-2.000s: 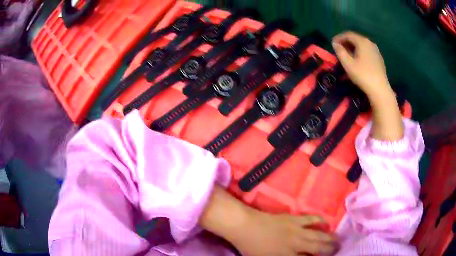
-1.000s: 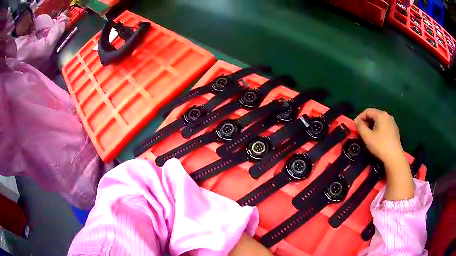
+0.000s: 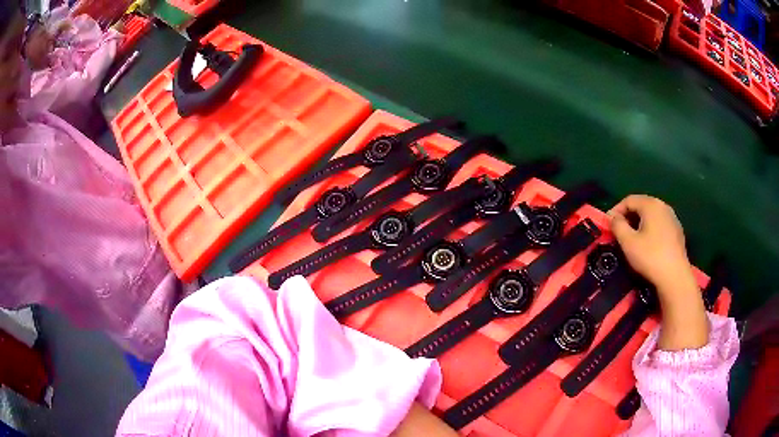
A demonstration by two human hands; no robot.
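Note:
Several smartwatches with black straps lie face down in slanting rows on a red-orange watch tray. One watch lies near the middle and another lower right, their ringed case backs up. My right hand is at the tray's upper right edge, fingers curled, beside a watch; whether it grips a strap is hidden. My left hand is below the picture's bottom edge; only the sleeve and a bit of forearm show.
An empty pocketed tray adjoins on the left, with a thick black looped bundle on it. A person in a pink smock is at the left. A dark-green bench runs behind; another tray holds small dark pieces at upper right.
My left hand was visible over the tray's lower part two seconds ago and has left the picture. The view has shifted, showing more bench. My right hand stays at the tray's right side.

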